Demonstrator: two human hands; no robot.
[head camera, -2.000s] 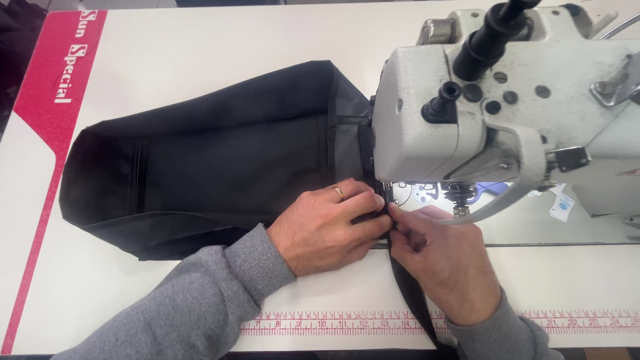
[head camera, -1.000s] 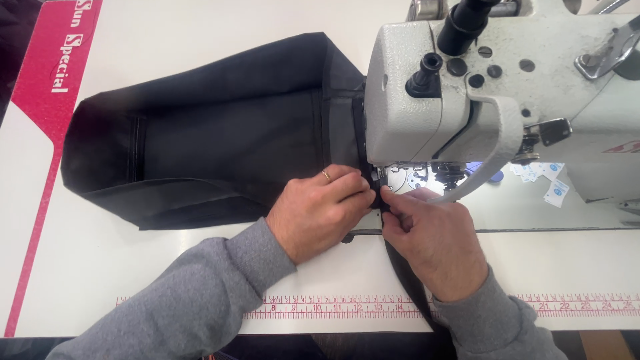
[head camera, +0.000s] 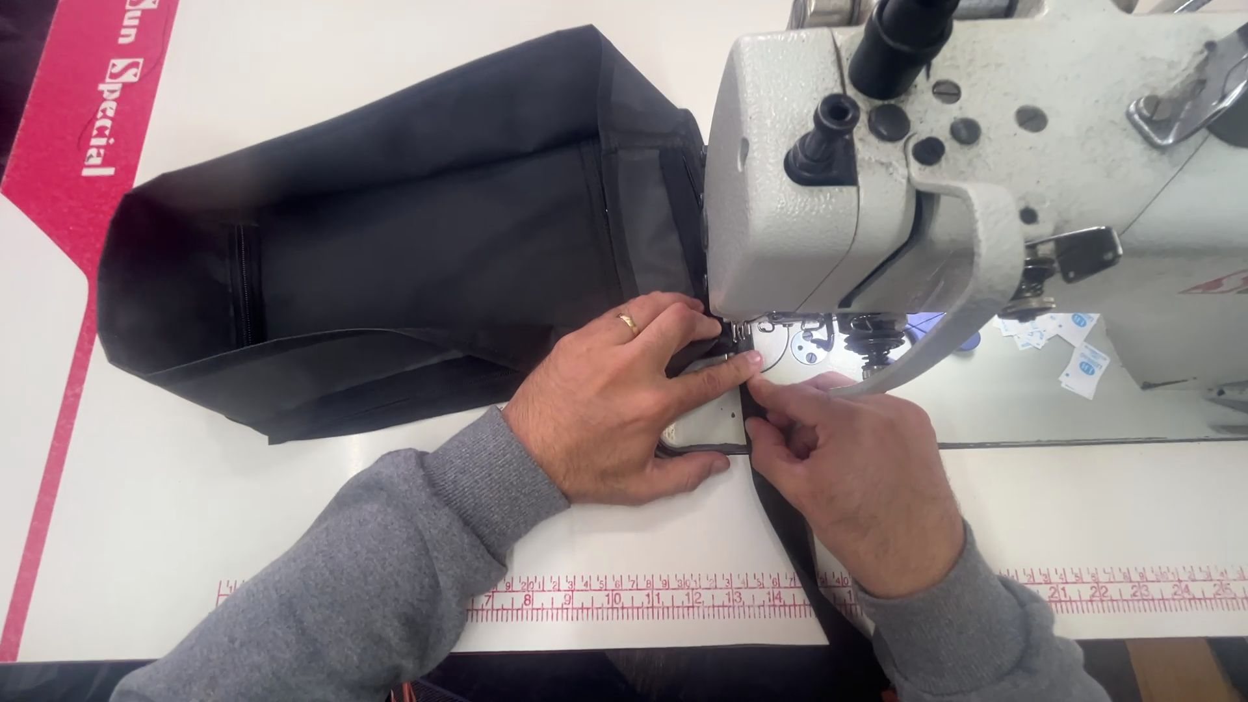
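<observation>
A black fabric bag piece (head camera: 419, 214) lies left of the industrial sewing machine (head camera: 790, 175), its right edge reaching beneath the machine head. My left hand (head camera: 624, 400), with a ring on one finger, rests with spread fingers at the fabric's lower right corner, beside the presser foot (head camera: 738, 336). The index fingertip touches a black fabric strip (head camera: 795, 526). Thumb and fingers of my right hand (head camera: 858, 458) pinch that strip just below the foot. From there it runs down over the table's front edge. The needle area is partly hidden by the machine head and fingers.
A curved white lever (head camera: 985, 283) hangs close above my right hand. Small printed labels (head camera: 1082, 370) lie on the machine bed at the right. A red measuring scale (head camera: 624, 600) runs along the front of the white table (head camera: 341, 546). A red printed band (head camera: 78, 127) crosses the left side.
My left hand's fingers have spread, and its thumb now lies apart on the machine plate's front edge. The right hand still pinches the strip near the foot.
</observation>
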